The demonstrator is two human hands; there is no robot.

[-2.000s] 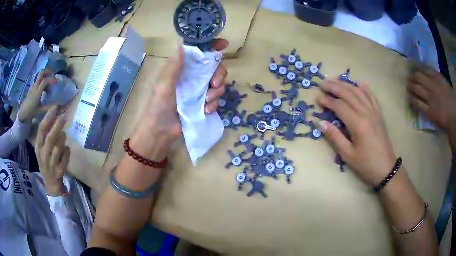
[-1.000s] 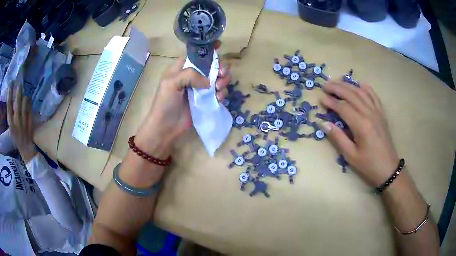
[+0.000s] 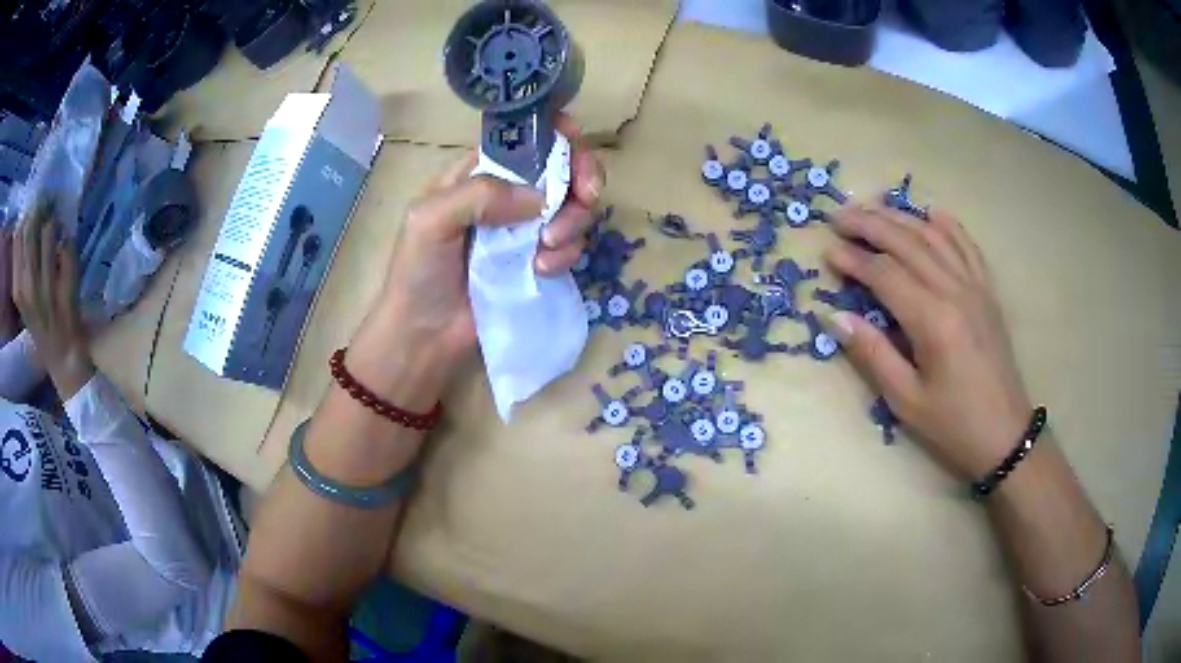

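Observation:
My left hand point(image 3: 447, 240) is closed around a dark grey fan unit point(image 3: 508, 65), its round grilled head up and its lower part inside a limp white sleeve point(image 3: 525, 317). The sleeve's tip hangs below my fingers. My right hand point(image 3: 926, 311) rests palm down with fingers spread over the right side of a cluster of small dark grey hubs point(image 3: 686, 412) with pale round centres. Some hubs show between and under its fingers; whether it grips any is hidden. A small shiny metal ring piece point(image 3: 689, 323) lies among the hubs.
An open light blue and white retail box point(image 3: 279, 253) stands left of my left hand. Dark cup parts point(image 3: 824, 29) sit on a white sheet point(image 3: 907, 80) at the far edge. At left, another person's hands point(image 3: 49, 285) touch bagged grey parts point(image 3: 123, 214).
The fan unit now sticks further out of the sleeve, and my left thumb lies across the sleeve. The neighbour's hand at far right has gone; the hands at left have shifted. My right hand has barely moved.

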